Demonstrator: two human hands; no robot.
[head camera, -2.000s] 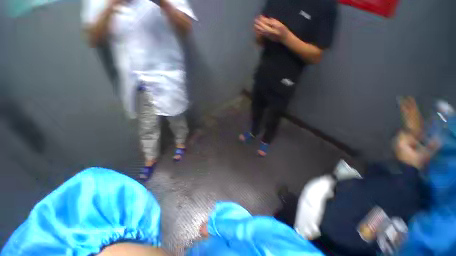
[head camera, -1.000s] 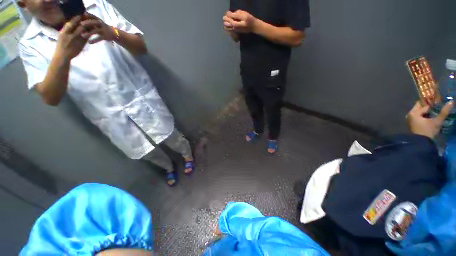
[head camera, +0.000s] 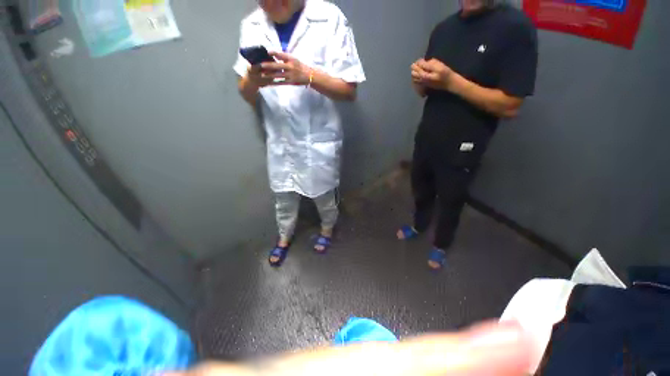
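My left hand is a blurred, skin-coloured band very close to the camera along the bottom edge, pointing right. Its finger shapes, and whether it holds anything, cannot be made out. My left blue sleeve bulges at the bottom left. A small piece of blue cloth, perhaps my right sleeve, shows above the blurred hand. My right hand is not visible. No held object can be seen.
A person in a white smock holds a dark phone. A person in black stands beside them, hands together. A navy bundle with white cloth is lower right. A button panel is left.
The view has turned left and the button panel has appeared. The companion's hand, lit phone and clear bottle have left view at the right. My blurred hand now crosses the bottom edge.
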